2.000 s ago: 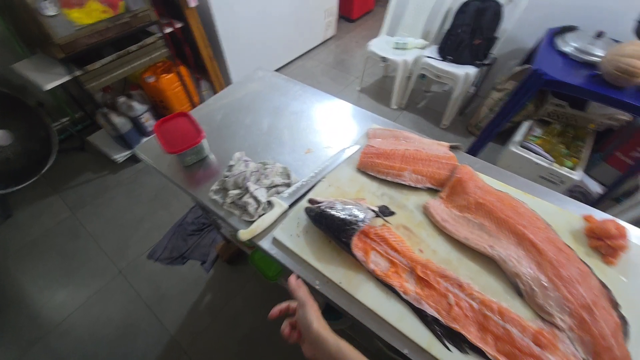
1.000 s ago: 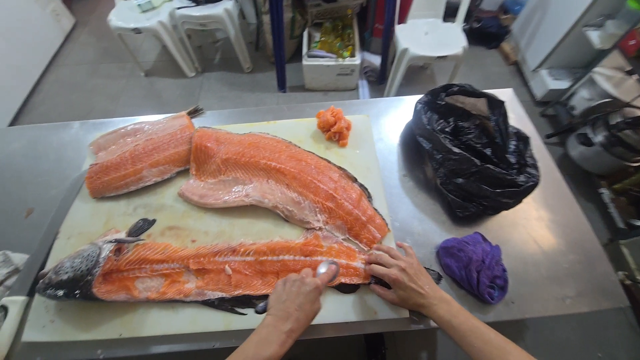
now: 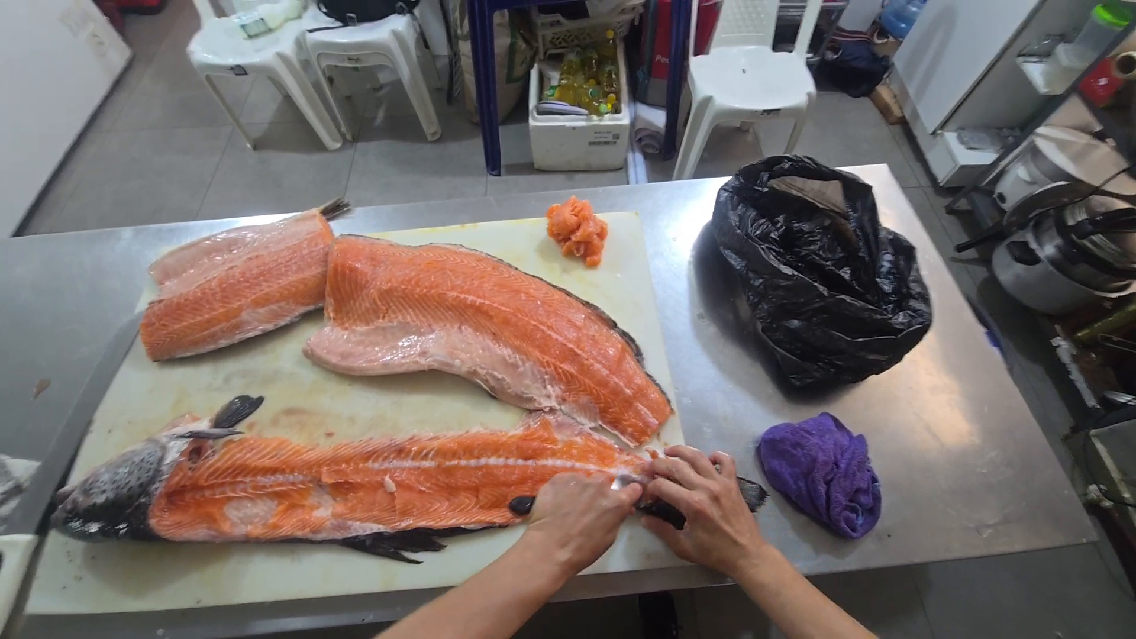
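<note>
A filleted salmon frame with head and backbone point(image 3: 355, 479) lies along the near side of a white cutting board point(image 3: 311, 399). My left hand point(image 3: 581, 519) is closed around a metal spoon point(image 3: 627, 482), its bowl at the tail end of the flesh; the fingers cover most of the spoon. Just right of it, my right hand point(image 3: 701, 506) grips the tail, whose dark fin point(image 3: 753, 493) shows beyond the fingers. Behind lie a long salmon fillet point(image 3: 470, 328) and a shorter salmon piece point(image 3: 240, 284). A small heap of scraped salmon flesh point(image 3: 578, 231) sits near the board's far edge.
An open black plastic bag point(image 3: 821, 275) and a crumpled purple cloth point(image 3: 821, 475) rest on the steel table point(image 3: 958, 461), right of the board. A knife point(image 3: 75, 426) lies along the board's left edge. White plastic chairs point(image 3: 750, 75) stand behind the table.
The view has swung right since the oldest frame. Over the last second, my left hand has moved right along the frame with the spoon, up against my right hand at the tail.
</note>
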